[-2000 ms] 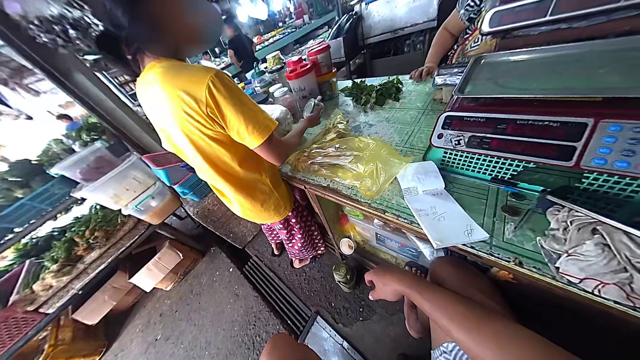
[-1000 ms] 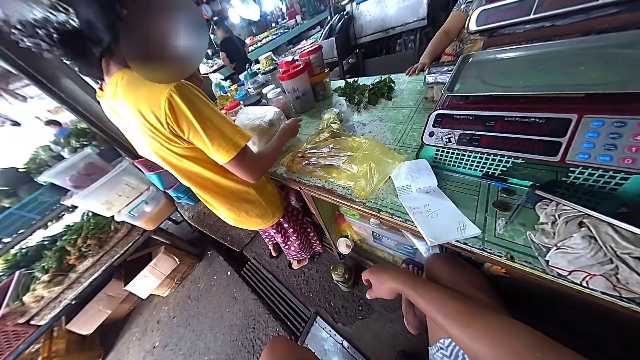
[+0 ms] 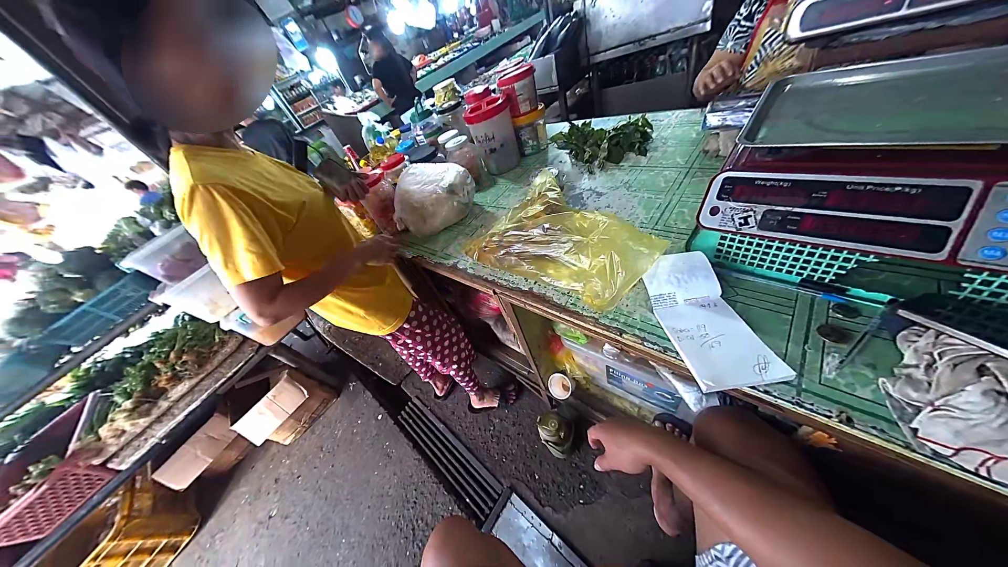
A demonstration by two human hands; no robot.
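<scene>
My right hand (image 3: pixel 622 445) hangs at the end of my forearm over my legs, below the counter edge, with its fingers curled and nothing visible in them. A green jar-like container (image 3: pixel 556 435) stands on the ground to its left. My left hand is not in view. Up on the green counter, an open notepad with handwriting (image 3: pixel 709 331) overhangs the front edge. Beside it lies a yellow plastic bag (image 3: pixel 583 248). Leafy greens (image 3: pixel 605 143) rest behind the bag, and a full white plastic bag (image 3: pixel 434 198) sits to its left.
A person in a yellow shirt (image 3: pixel 260 228) stands at the counter's left end, near lidded jars (image 3: pixel 492 130). A digital scale (image 3: pixel 843 205) and a crumpled cloth (image 3: pixel 953 394) are on the right. Cardboard boxes (image 3: pixel 268 409) lie by the vegetable stall; a drain grate (image 3: pixel 449 457) crosses the floor.
The yellow-shirted person's hand has come down from over the white bag to the counter edge. Across the counter, another person's hand has lifted off the counter top. My right hand stays about where it was.
</scene>
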